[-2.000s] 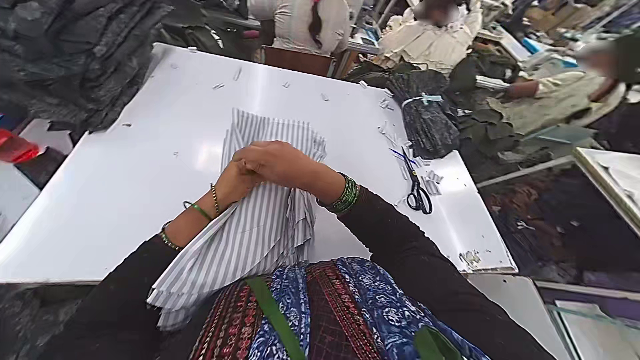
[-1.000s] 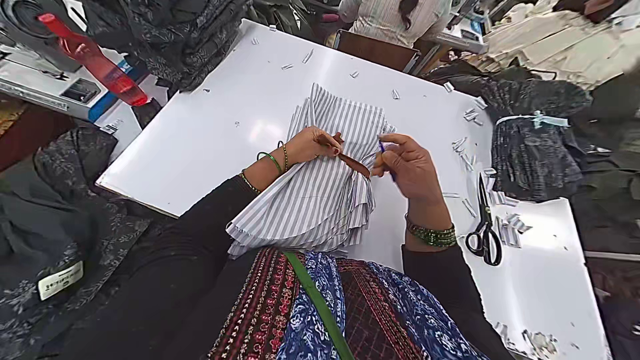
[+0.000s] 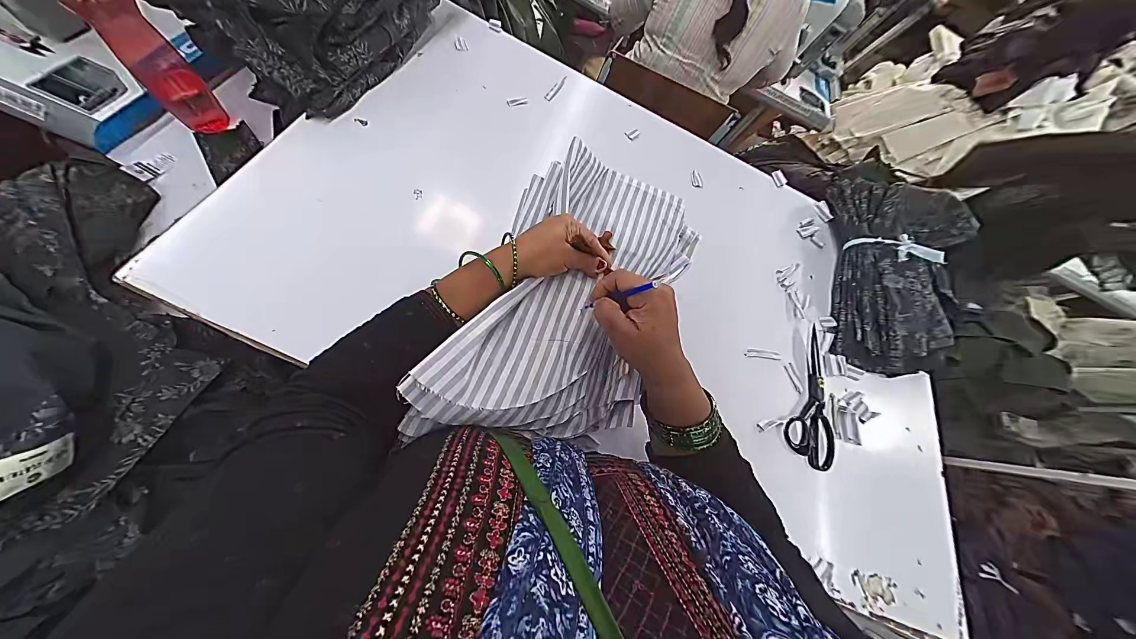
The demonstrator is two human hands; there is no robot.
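Note:
Grey-and-white striped fabric pieces (image 3: 524, 342) lie stacked on the white table, their raw lower edges fanned near my body. My left hand (image 3: 564, 247) is on the stack's middle, its fingertips pinching a small brown piece (image 3: 606, 240) whose material I cannot tell. My right hand (image 3: 641, 321) touches it from the lower right and holds a slim blue pen-like tool (image 3: 634, 291) between thumb and fingers, over the stripes. Black-handled scissors (image 3: 812, 417) lie on the table to the right, away from both hands.
Fabric snippets (image 3: 852, 408) are scattered around the scissors and along the edge of the white table (image 3: 337, 240). A tied dark fabric bundle (image 3: 887, 266) sits beyond the right edge. Dark patterned cloth (image 3: 328, 53) overlaps the far left corner. A person (image 3: 683, 40) sits beyond the table.
My hands were together at the stack two seconds ago, then apart with the brown piece between them; now they meet again. The view has shifted.

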